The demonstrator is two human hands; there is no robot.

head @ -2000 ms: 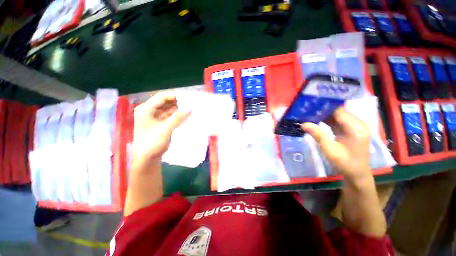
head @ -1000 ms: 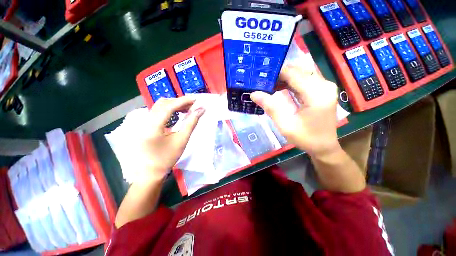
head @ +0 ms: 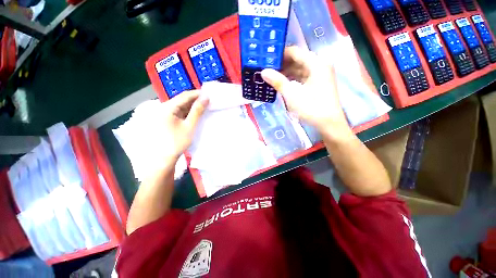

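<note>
My right hand (head: 312, 87) holds a black feature phone (head: 263, 49) upright, with its blue "GOOD" face toward me and its keypad end low. My left hand (head: 182, 117) pinches a thin white sleeve (head: 225, 96) whose end lies at the phone's keypad end; whether the phone is inside it I cannot tell. The red phone tray (head: 157, 87) is below my hands. It holds two bare phones at its left and pale sleeved phones (head: 277, 127) at front and right. White empty sleeves (head: 142, 138) lie beside the tray, partly behind my left hand.
A red tray of bare phones (head: 398, 98) stands at the right. A filled tray stack (head: 90, 190) with pale sleeved phones is at the left. An open brown carton (head: 440, 157) is below the bench edge at the right. Red objects are at the lower right corner.
My right hand has moved the phone slightly down from one second ago, away from the camera. The white sleeve in my left hand now meets its keypad end.
</note>
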